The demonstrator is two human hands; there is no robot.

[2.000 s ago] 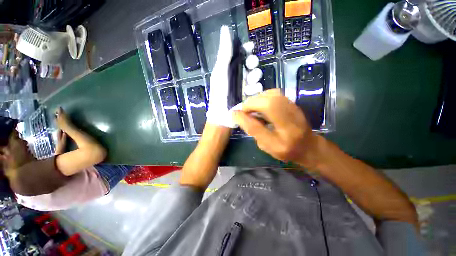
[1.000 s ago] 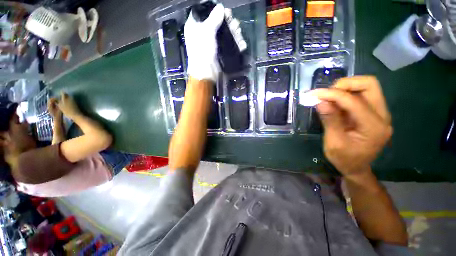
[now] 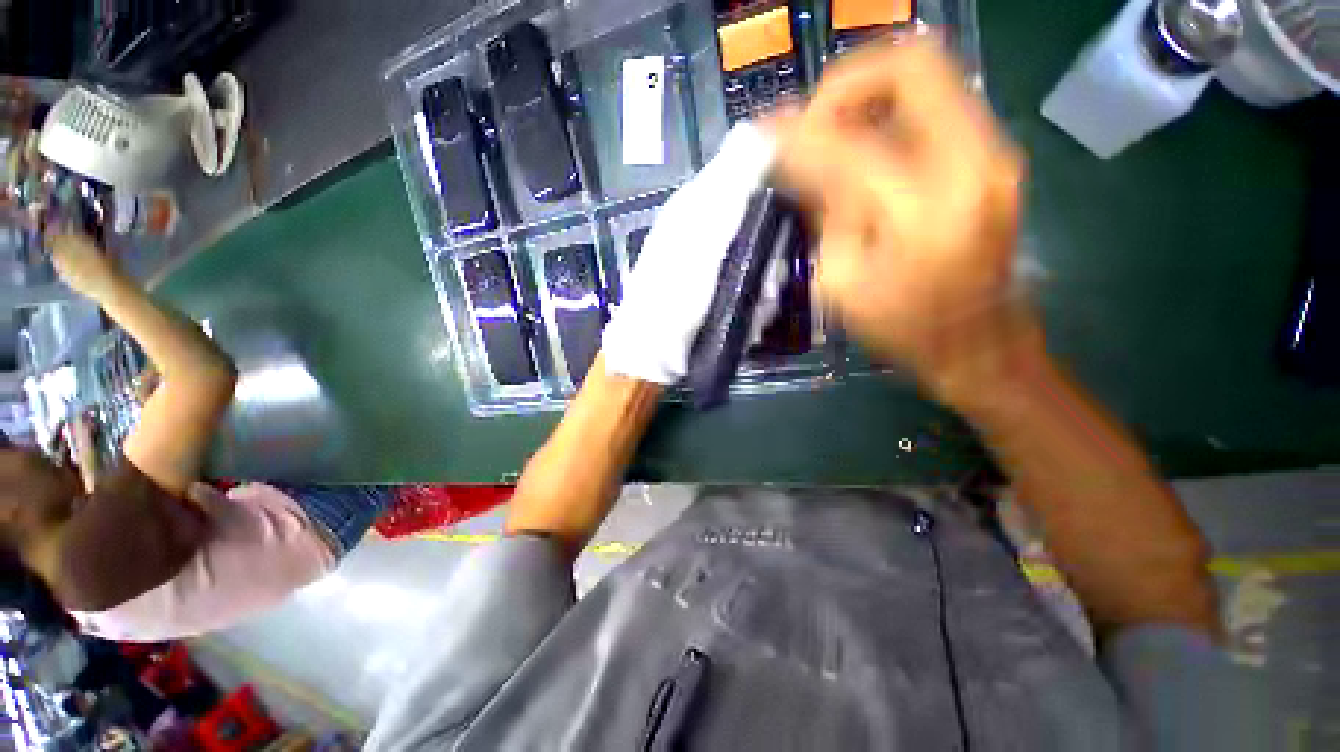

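My left hand [image 3: 688, 268], in a white glove, holds a black phone [image 3: 730, 306] on edge above the clear blister tray [image 3: 456, 385]. My right hand [image 3: 919, 221] is bare and blurred, at the upper end of that phone. Its fingertips are bunched; whether they pinch a wipe is hidden. Black phones lie back up in the tray's left pockets, and two phones with orange labels [image 3: 757, 40] lie face up at the back right. A white paper slip [image 3: 644, 112] lies in a back pocket. My hands hide part of the front row.
A translucent bottle [image 3: 1105, 91] stands at the right beside a white fan [image 3: 1293, 44]. Another white fan [image 3: 125, 135] is at the back left. A person in a pink top [image 3: 243, 558] works at the left. A dark flat item [image 3: 1312, 316] lies at the far right.
My left hand has moved from the back-row pockets toward the tray's front middle with a phone. The slip's pocket is uncovered. My right hand has moved up and left to the phone. The neighbour has leaned forward.
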